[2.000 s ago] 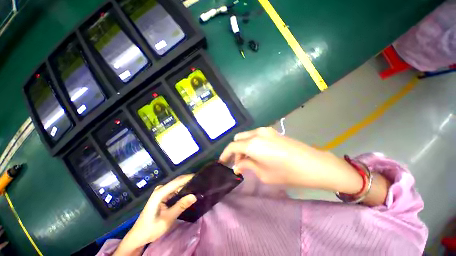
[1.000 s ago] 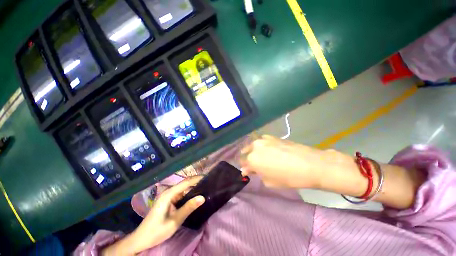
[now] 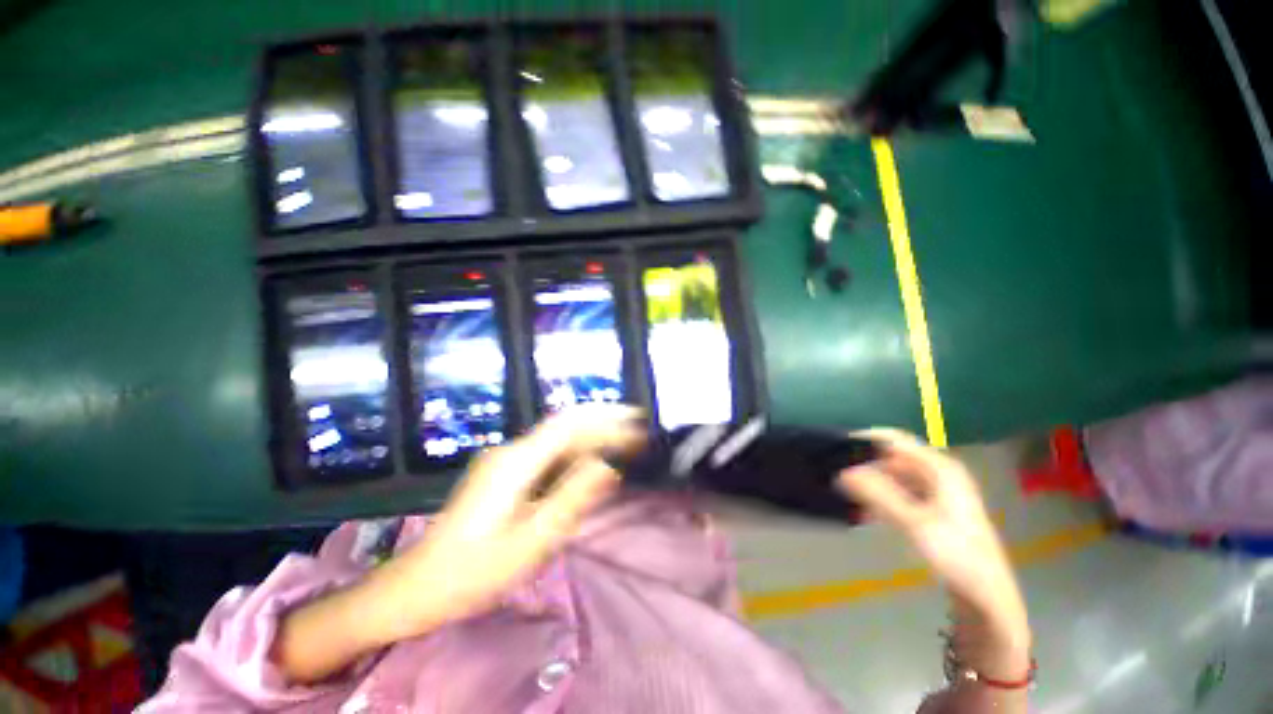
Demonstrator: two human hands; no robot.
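Note:
A dark smartphone (image 3: 761,466) is held sideways in front of my body, blurred, its screen dark. My left hand (image 3: 538,474) is at its left end and my right hand (image 3: 914,495) grips its right end. Just beyond, the near phone tray (image 3: 517,370) holds three phones with blue home screens and, at the right, a phone with a yellow-green and white screen (image 3: 688,349). The far phone tray (image 3: 510,237) touches it and holds several phones with greyish camera-like screens (image 3: 566,140).
An orange electric screwdriver (image 3: 28,223) lies at the left. Small black and white plugs (image 3: 824,230) lie right of the trays. A dark bracket (image 3: 935,70) stands at the back right, near yellow tape (image 3: 910,293). A person's pink sleeve (image 3: 1187,453) is at the right.
The view has turned and the trays now appear level. The held phone has moved right and lies more sideways. My right hand has taken its right end. The third near-tray phone changed to a home screen earlier.

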